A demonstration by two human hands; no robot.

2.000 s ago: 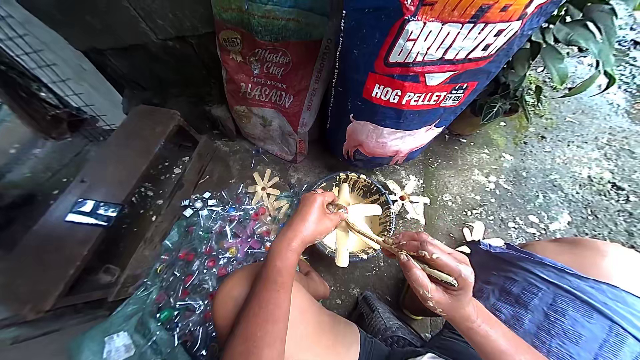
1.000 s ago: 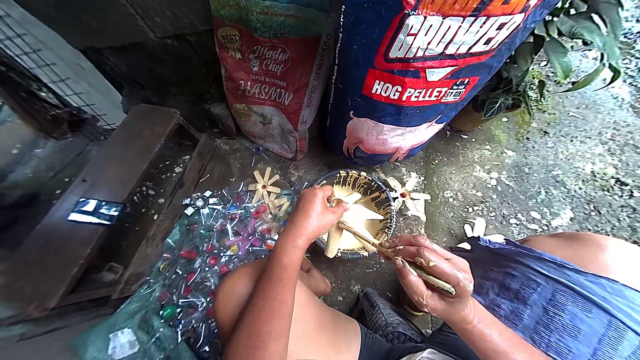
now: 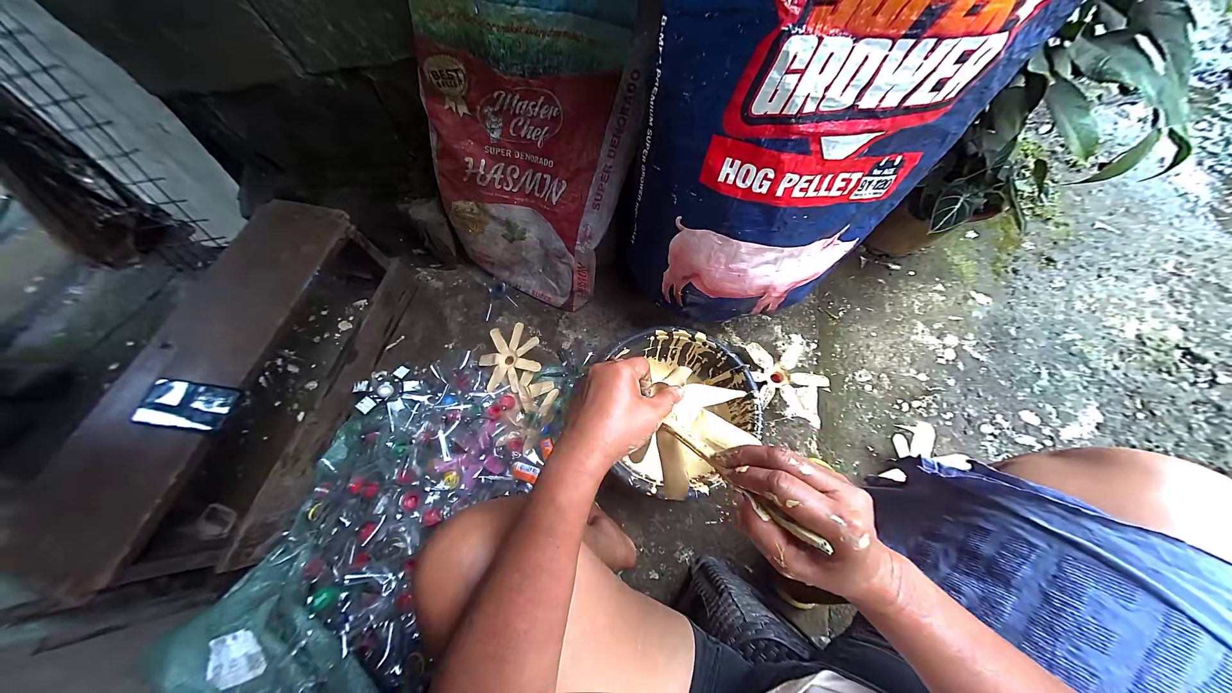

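My left hand [image 3: 626,404] grips a cream-coated flower-shaped piece [image 3: 707,414] with long petals, held over a dark round basin [image 3: 756,385] whose inside is streaked with cream paint. In my right hand [image 3: 808,515] is a paint-smeared brush-like stick [image 3: 698,448]; its far end rests against the flower piece, and its tip is hard to make out. Cream paint spots my right fingers. Similar flower-shaped pieces lie around the basin: one [image 3: 510,358] at its left, and another [image 3: 784,377] with a red centre close to its right rim.
Clear plastic bottle pieces with coloured caps [image 3: 414,491] fill a green bag [image 3: 250,606] at left. A phone [image 3: 186,404] lies on a wooden bench [image 3: 241,289]. A rice sack [image 3: 525,144] and a feed sack [image 3: 770,192] stand behind the basin. A potted plant [image 3: 1068,106] is at right.
The flower piece in my left hand has turned, its petals now pointing differently. The stick in my right hand has shifted along it. Both hands stay over or beside the basin.
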